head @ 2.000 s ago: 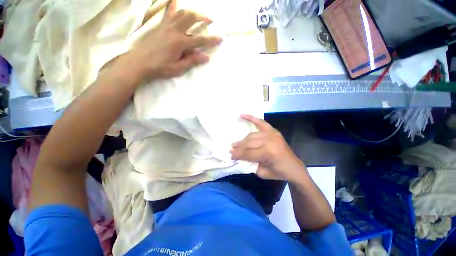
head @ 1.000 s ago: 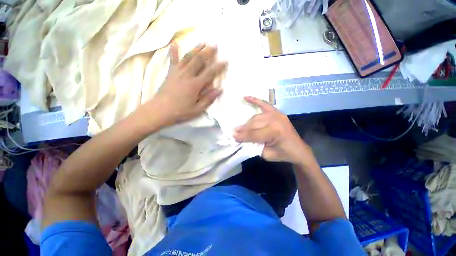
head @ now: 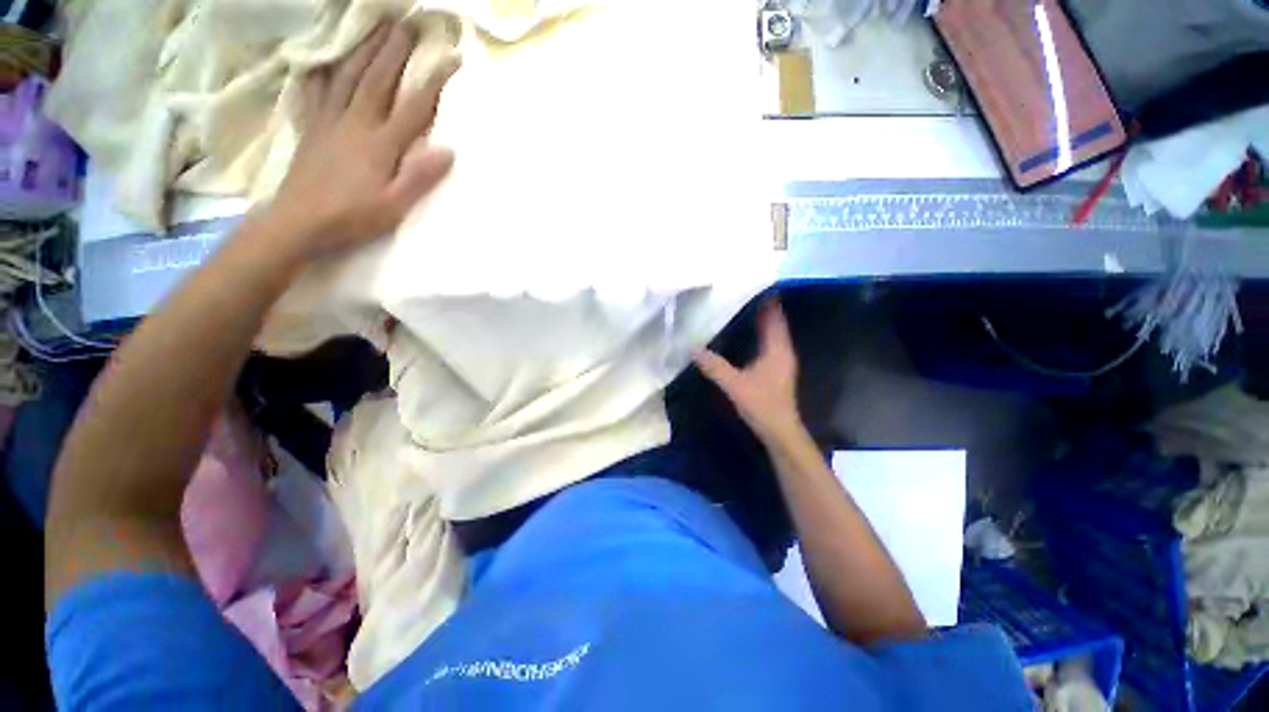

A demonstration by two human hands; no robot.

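Note:
A large cream fabric panel (head: 585, 181) lies over the pale table and hangs over its front edge onto the lap. Its middle is flat and very bright; soft folds bunch at the upper left. My left hand (head: 365, 139) rests on the fabric at the upper left, fingers spread and pointing up. My right hand (head: 760, 378) is just below the table edge, beside the fabric's right border, with thumb and fingers apart. It holds nothing visible; some fingers are partly hidden near the edge.
A phone (head: 1037, 91) lies at the upper right, beside a white scrap (head: 1208, 164). A printed ruler (head: 960, 212) runs along the table front. White strips (head: 1183, 317) hang off the right edge. Blue crates (head: 1037, 612) stand lower right; pink cloth (head: 265, 543) is lower left.
My left hand has moved left and up over the fabric. My right hand has come off the fabric to its right side. The fabric's middle now lies flatter and more spread out.

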